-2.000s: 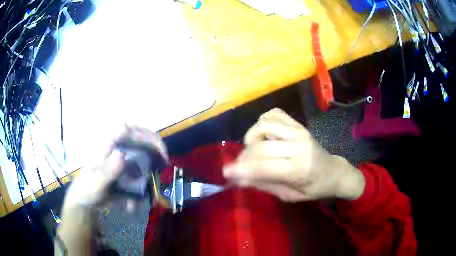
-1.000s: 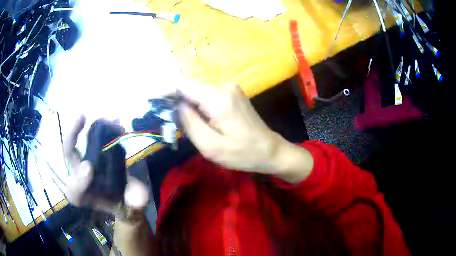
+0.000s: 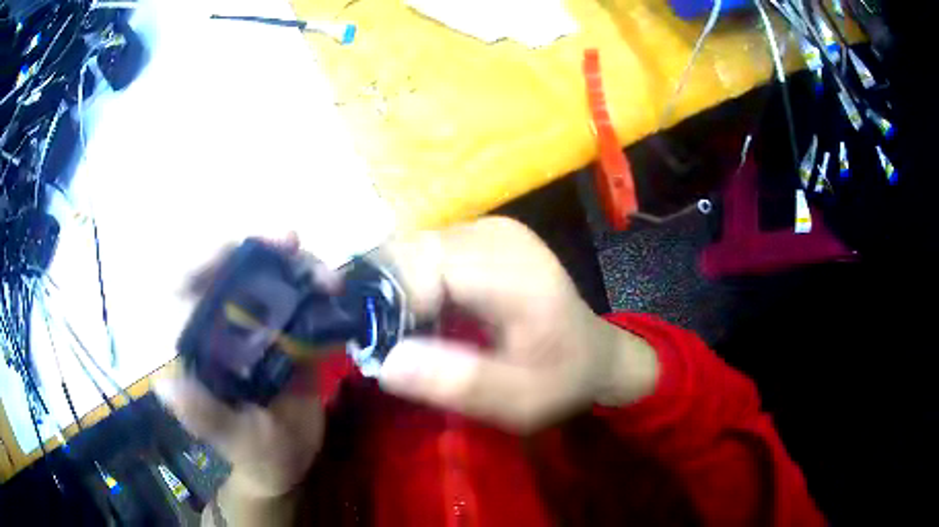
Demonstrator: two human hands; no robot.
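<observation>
My left hand (image 3: 257,437) holds a black boxy housing (image 3: 242,319) above my lap, at the near edge of the bench. Its open side shows, with a blurred yellow strand across it. My right hand (image 3: 396,319) is closed on a small dark round part (image 3: 373,314) with a blue and pale edge, just right of the housing. The two parts are side by side and appear to overlap or touch; blur hides the exact contact. My right fingertips partly cover the small part.
A white mat (image 3: 227,134) lies on the yellow wooden bench (image 3: 453,124). Dark units with many cables (image 3: 41,237) lie at the left. A red-orange coiled hose (image 3: 613,170) hangs at the bench edge. A blue bin (image 3: 710,6) with hanging cables (image 3: 803,206) is at upper right. A pale sheet (image 3: 515,15) lies at the far side.
My left hand has turned the housing so its open side shows. My right hand has lowered the small part from over the mat and brought it against or close to the housing.
</observation>
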